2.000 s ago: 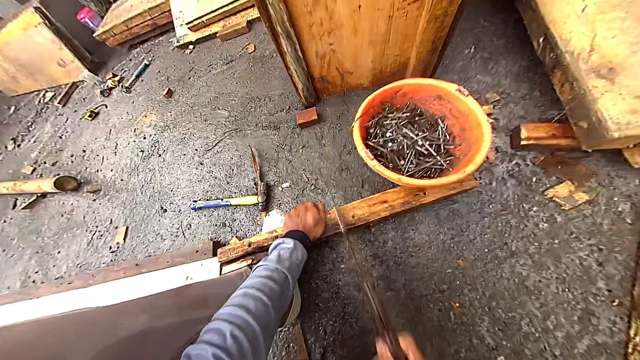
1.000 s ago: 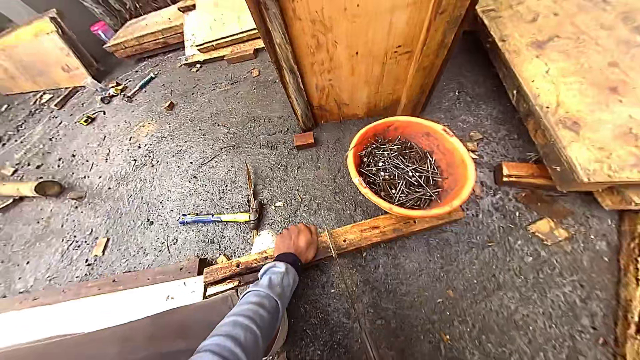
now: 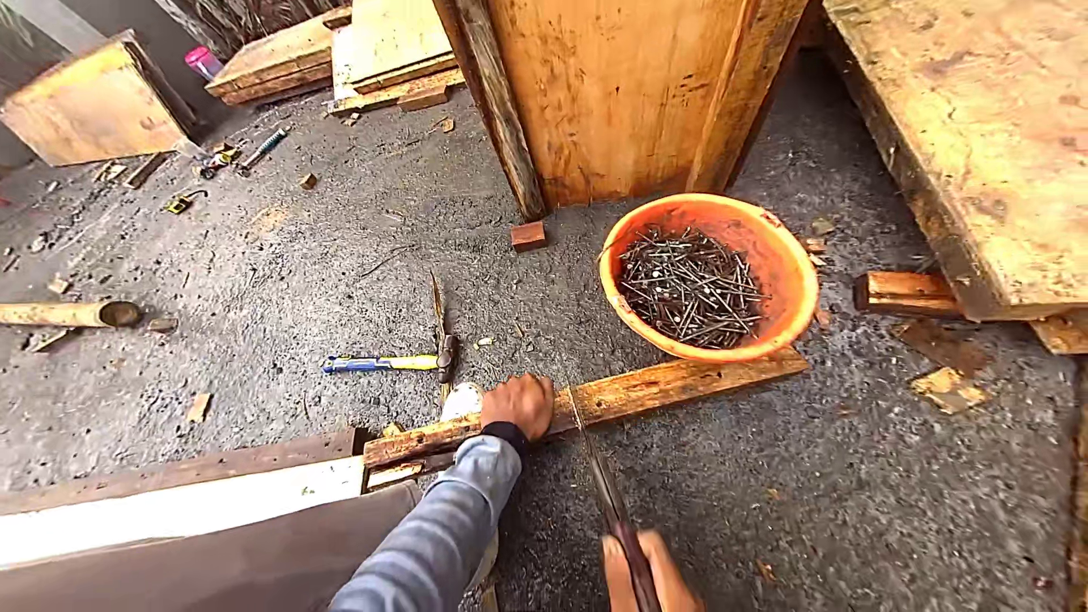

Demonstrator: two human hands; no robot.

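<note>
My left hand (image 3: 518, 405) grips a wooden board (image 3: 663, 393) that lies slantwise on the ground. My right hand (image 3: 650, 574), blurred at the bottom edge, is closed round the handle of a handsaw (image 3: 605, 484). The saw's blade meets the board just right of my left hand. Against the board's far right part stands an orange plastic basin (image 3: 790, 289) with many nails (image 3: 693, 289) in it. A hammer (image 3: 387, 364) with a blue and yellow handle lies beyond my left hand. A white thing (image 3: 461, 401), partly hidden, shows beside that hand.
A wooden panel (image 3: 629, 93) stands upright behind the basin, with a small wood block (image 3: 528, 236) at its foot. Thick plywood panels (image 3: 986, 136) lie at right. A bamboo pole (image 3: 59, 314) and a tape measure (image 3: 183, 202) are at left. A white-edged form (image 3: 178, 501) fills the lower left.
My right hand, out of view one second ago, is back at the bottom edge with the saw. My left hand has stayed on the board. The view has shifted slightly.
</note>
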